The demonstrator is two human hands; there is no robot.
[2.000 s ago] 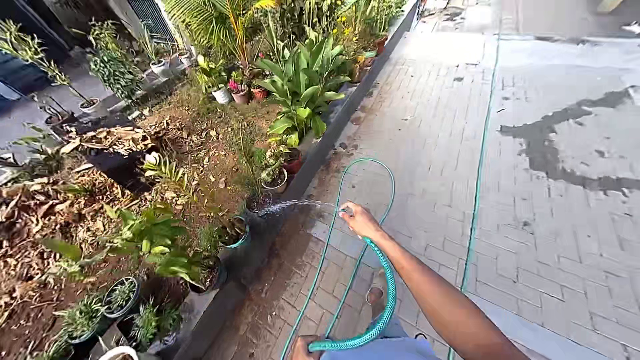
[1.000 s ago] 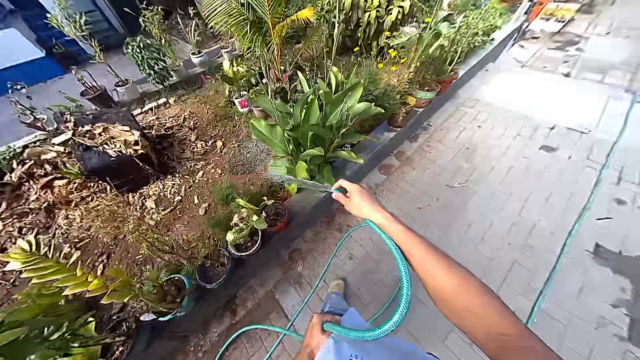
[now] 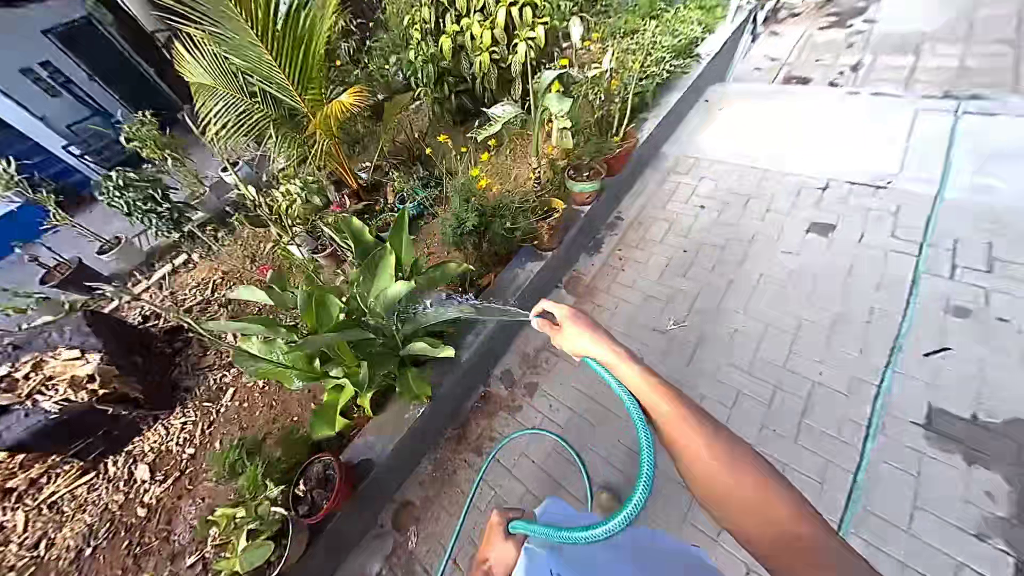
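My right hand (image 3: 574, 330) grips the end of a green braided garden hose (image 3: 645, 448), and water (image 3: 472, 310) sprays leftward from it. The spray reaches a broad-leaved plant (image 3: 352, 320) beyond the low concrete curb. At the bottom, close to my body, my left hand (image 3: 498, 544) is closed around a lower part of the same hose. Between the two hands the hose bends in a wide curve. My fingertips and the hose mouth are partly hidden.
A concrete curb (image 3: 480, 360) divides the planting bed from grey block paving (image 3: 720, 320). A red pot (image 3: 322, 486) and other potted plants stand along it. Hose loops over the paving, and another green line (image 3: 896, 344) runs at right. A palm (image 3: 280, 88) grows behind.
The spray fell on soil and pots nearer the bottom of the bed; now it lands on the broad-leaved plant. The view has shifted along the curb. Both hands still hold the hose.
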